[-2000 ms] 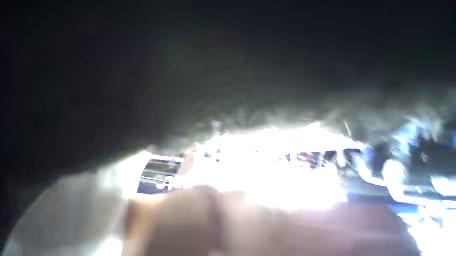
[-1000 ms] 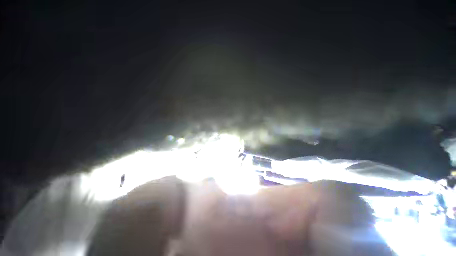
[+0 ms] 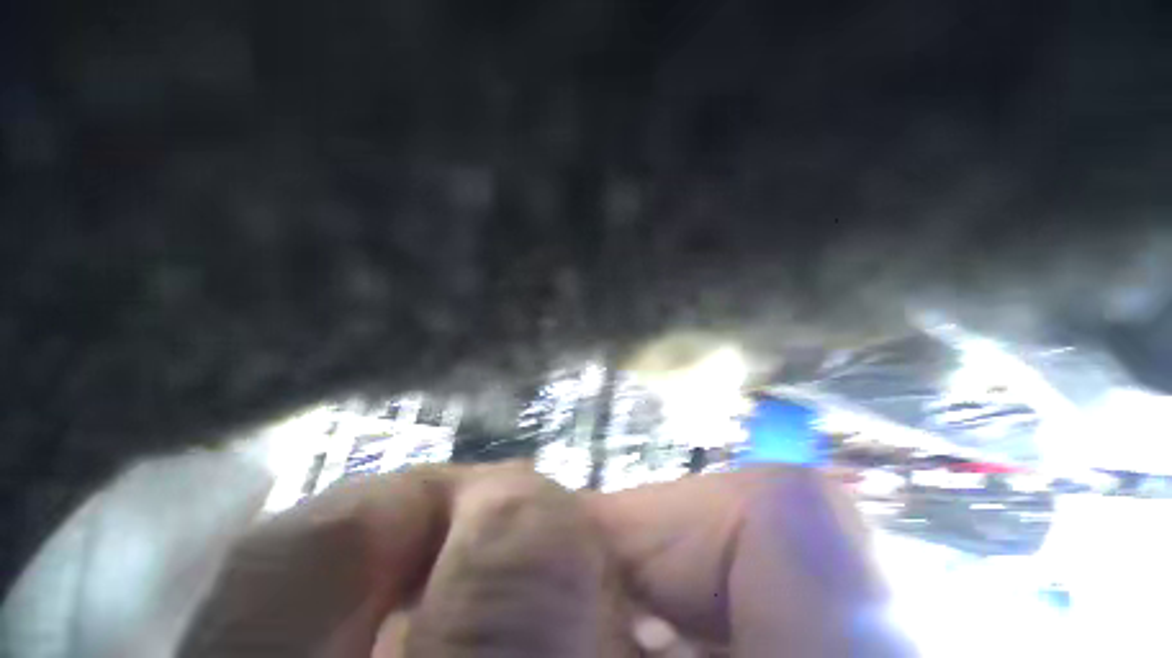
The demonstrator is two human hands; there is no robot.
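A dark fuzzy mass, perhaps the head camera's strap or cap, covers the upper part of the view. Bent fingers fill the bottom centre, very close to the lens and cut off by the lower edge. They look like my left hand and my right hand side by side and touching, but the border between them is unclear. A small pale spot shows between the fingers at the bottom. What the fingertips hold, if anything, is hidden.
A large pale curve, likely a white sleeve, stands at the lower left. Behind the fingers is a narrow, overexposed strip of room with a blurred blue thing, streaked dark and white shapes, and strong glare at the right.
The fingers now show more sharply, with bent knuckles close together at the bottom centre. The background strip has shifted, and the blue thing has come into view. The dark mass still covers the top.
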